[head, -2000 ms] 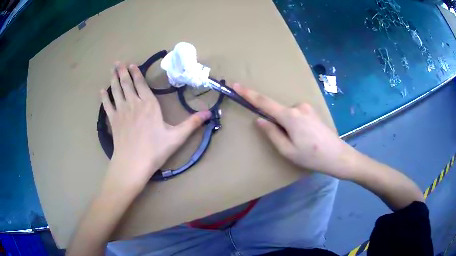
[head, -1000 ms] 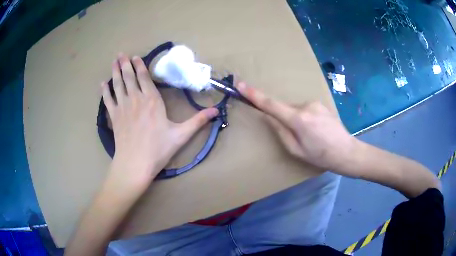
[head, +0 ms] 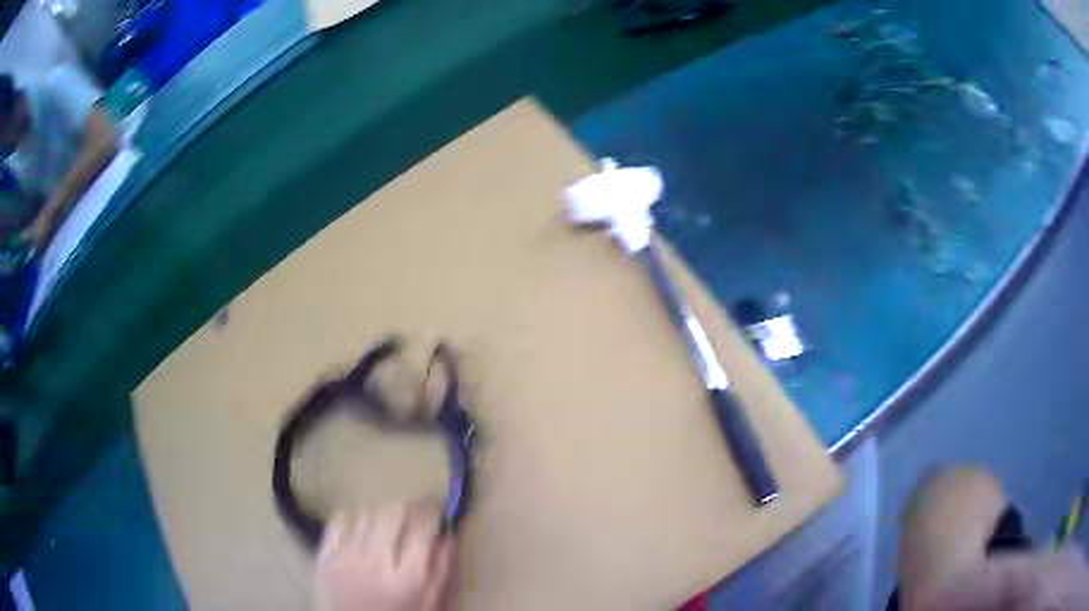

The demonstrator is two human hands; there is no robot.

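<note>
The picture is blurred. A black headphone frame (head: 287,460) shows low left of centre over the tan cardboard sheet (head: 537,358), its two smaller rings at the top. My left hand (head: 382,559) is closed on the lower part of its headband; the hand is cut off by the bottom edge. The padded hammer (head: 687,322) lies on the right side of the cardboard, white head up, black grip towards me. My right hand (head: 979,549) is a blur at the lower right, away from the hammer; its fingers cannot be made out.
The teal bench (head: 740,131) holds pale tangled scraps (head: 931,143) and a white label (head: 779,338) beside the cardboard's right edge. A dark green belt (head: 394,107) runs beyond the cardboard. Another person (head: 72,131) is at the upper left, near blue bins. Black items lie at the top.
The hammer has been let go and laid on the cardboard's right. My right hand has moved to the lower right. My left hand has moved to the headband's lower part. The view has shifted.
</note>
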